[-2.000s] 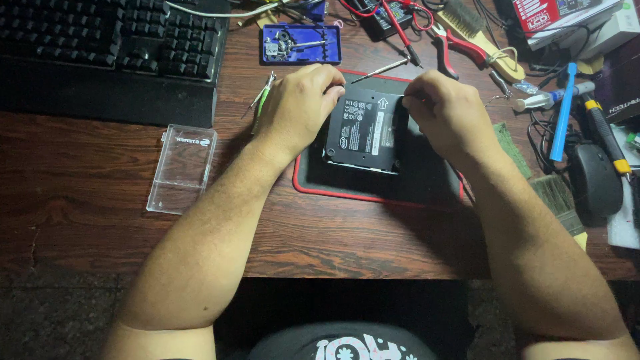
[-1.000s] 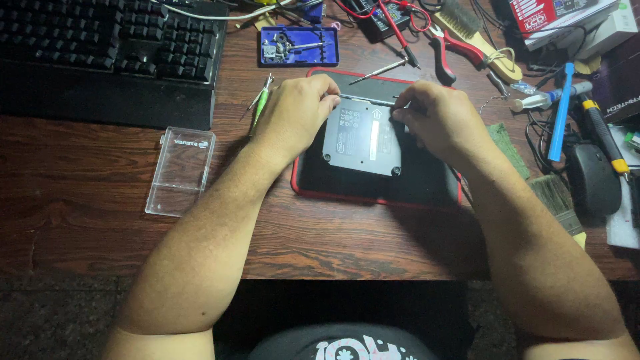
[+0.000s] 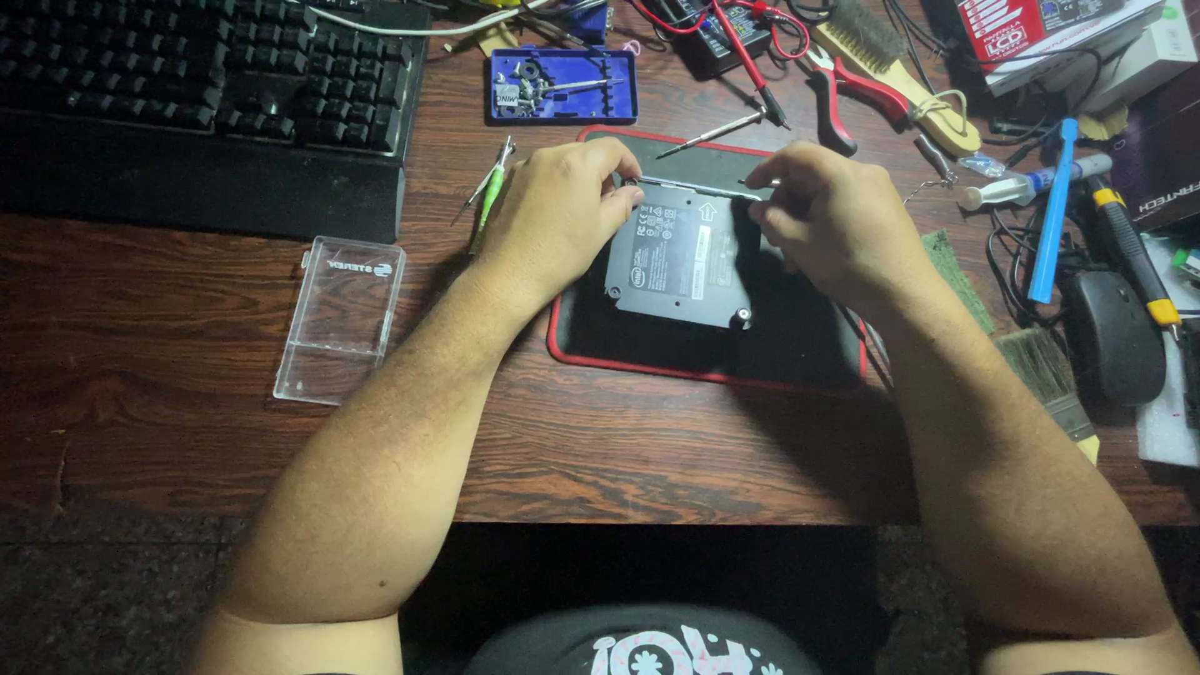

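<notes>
A dark metal cover plate [image 3: 682, 253] of a small Intel device, bearing printed labels and an arrow, is over a black mat with a red edge [image 3: 703, 377]. My left hand [image 3: 572, 202] pinches the plate's far left corner between thumb and fingers. At the far right corner is my right hand [image 3: 820, 211], its thumb and fingertips close to the edge; a small dark tip shows by the index finger, and whether it grips the plate is unclear. The plate's far edge looks raised and bright. What lies under the plate is hidden.
A precision screwdriver [image 3: 711, 134] lies beyond the plate. Behind sits a blue tray of small parts [image 3: 562, 117]; a clear plastic lid [image 3: 339, 319] and keyboard [image 3: 319, 187] are left. Red-handled pliers [image 3: 832, 108], brushes [image 3: 1041, 375], a blue pry tool [image 3: 1055, 211] and a mouse [image 3: 1116, 333] are right.
The plate has changed tilt: it looked dark two seconds ago, then bright, and now shows its printing clearly with its far edge raised. Both hands have stayed near its far corners.
</notes>
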